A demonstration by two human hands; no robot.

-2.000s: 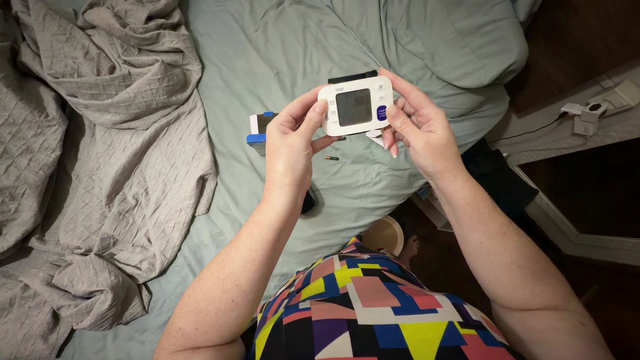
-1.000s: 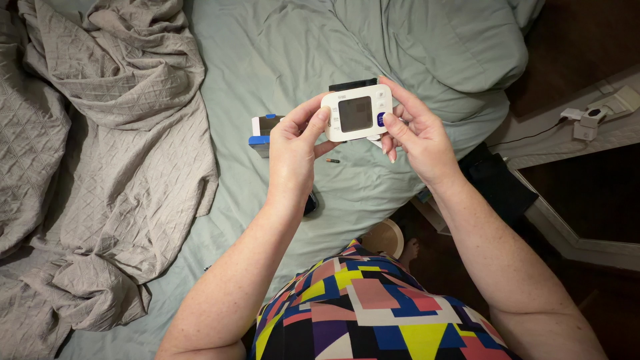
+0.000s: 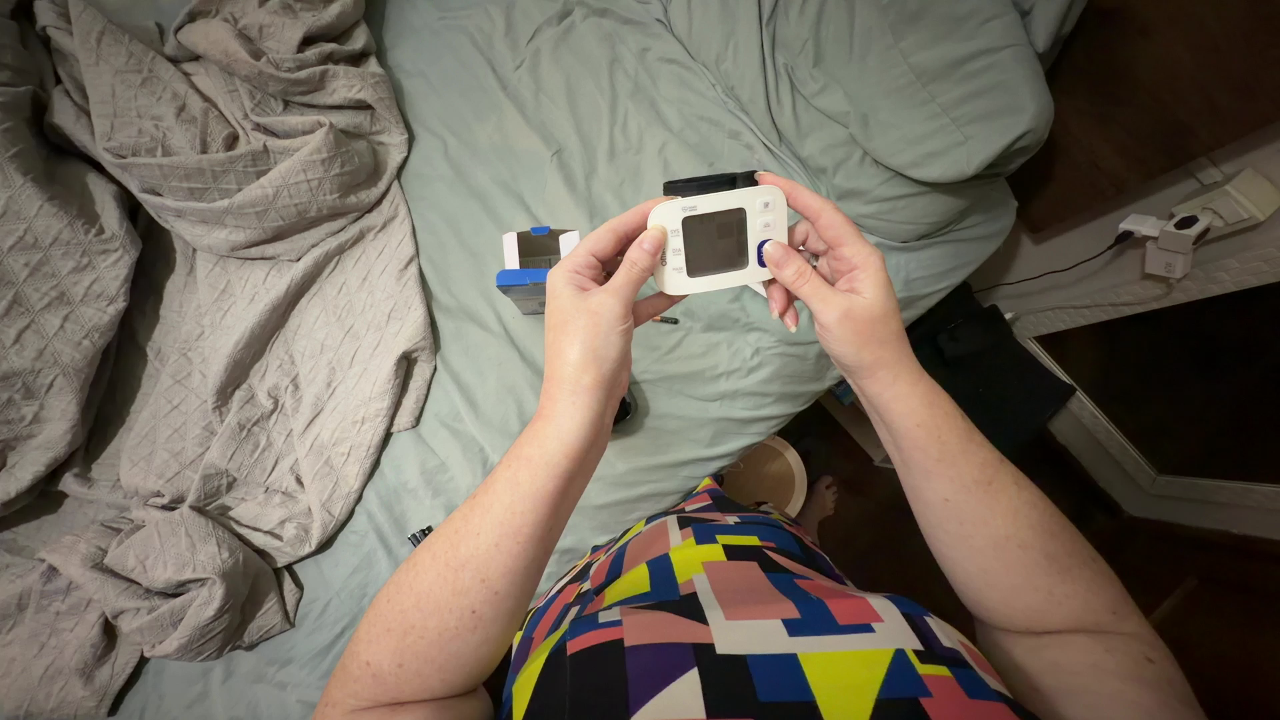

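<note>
A white wrist blood pressure monitor [image 3: 715,242] is held up between both hands over the bed, its grey display facing me and showing no digits. My left hand [image 3: 605,290] grips its left edge, thumb on the front. On the right edge is my right hand [image 3: 830,270], its thumb at the blue button [image 3: 765,253]. The black cuff [image 3: 708,184] shows behind the top edge. An open cardboard box [image 3: 530,278] with blue flaps lies left of my left hand. Beneath the monitor, a small battery [image 3: 665,320] rests on the sheet. Part of a white item behind my right fingers is hidden.
A crumpled grey blanket [image 3: 270,300] covers the bed's left side over the green sheet [image 3: 480,400]. Small black objects lie by my left wrist and left forearm. Chargers in a power strip [image 3: 1225,205] are at the right. A round wooden stool top [image 3: 770,475] stands below the bed's edge.
</note>
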